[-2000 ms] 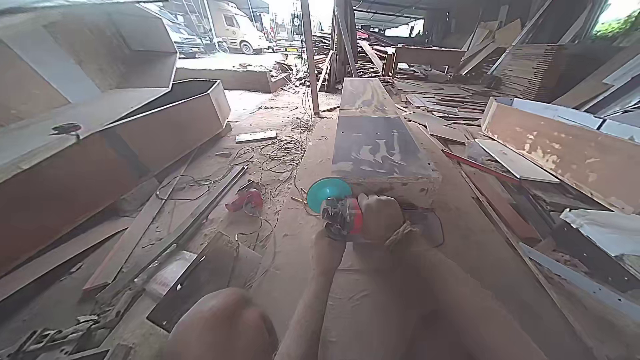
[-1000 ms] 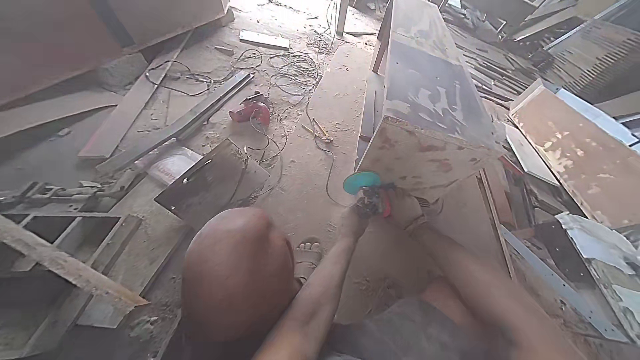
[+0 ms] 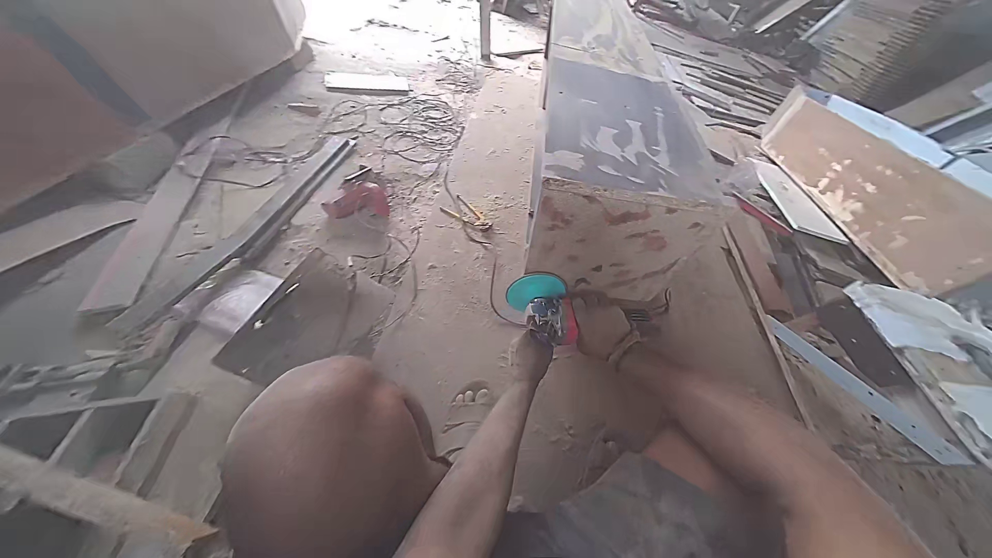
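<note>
An angle grinder (image 3: 552, 319) with a green disc (image 3: 536, 292) is held low in front of me. My left hand (image 3: 532, 353) is closed around its side handle or head; my right hand (image 3: 603, 325) grips its red body. Just beyond the disc stands the near end of a long wooden box or panel piece (image 3: 612, 232), dusty, with reddish patches. Its top (image 3: 620, 132) is dark grey with pale smears. Whether the disc touches the wood cannot be told.
A red power tool (image 3: 358, 201) and a yellow-handled tool (image 3: 470, 215) lie on the dusty floor beside tangled cable (image 3: 415, 128). Metal and wooden strips (image 3: 240, 232) are at left. A brown panel (image 3: 883, 186) and scrap boards lie at right. My bent knee (image 3: 329, 457) is near.
The view has tilted down since the oldest frame. Both hands still hold the grinder near the wooden piece's end; its disc now shows lower against that end.
</note>
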